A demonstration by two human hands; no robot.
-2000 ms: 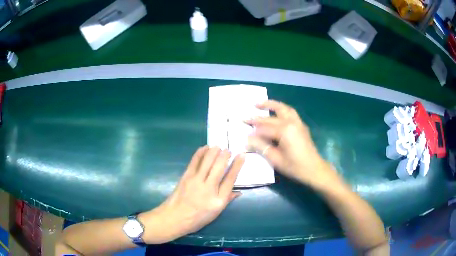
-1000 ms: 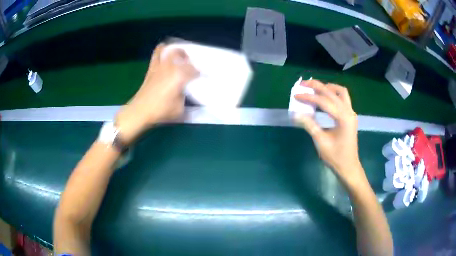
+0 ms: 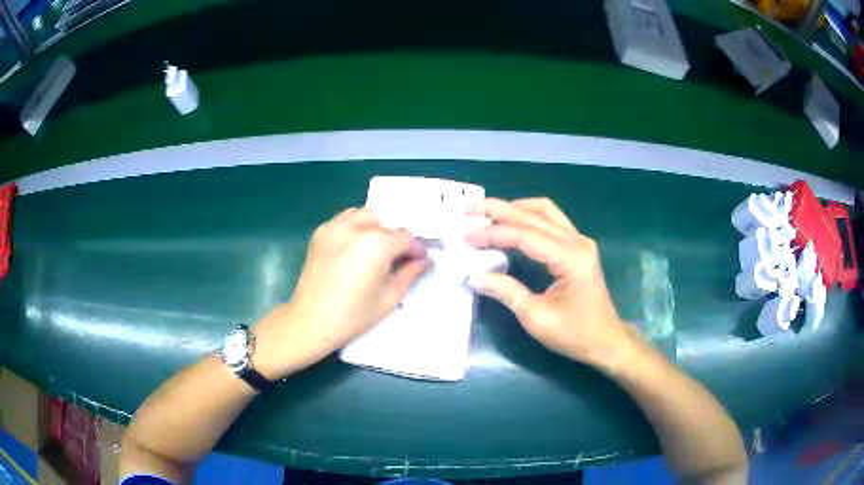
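Note:
A white inner tray [image 3: 417, 336] lies on the dark green worktop in front of me, slightly tilted. My left hand [image 3: 365, 270] is over its left middle, with thumb and finger pinched near the slot; what they pinch, if anything, is hidden. My right hand [image 3: 549, 275] is at its right side, thumb and fingers around a white charger [image 3: 488, 260] at the middle of the tray. The charger's far end is hidden by glare and fingers.
A pile of chargers [image 3: 772, 265] lies at right beside a red holder [image 3: 824, 232]. Beyond the pale strip [image 3: 398, 145], the belt carries a single charger [image 3: 182, 92], a tray [image 3: 649, 38] and other white pieces. Another red piece [image 3: 6, 227] is at far left.
Both hands have come back from over the belt to the worktop. The tray from my left hand now lies flat, and the charger in my right hand is at it. Belt items have shifted.

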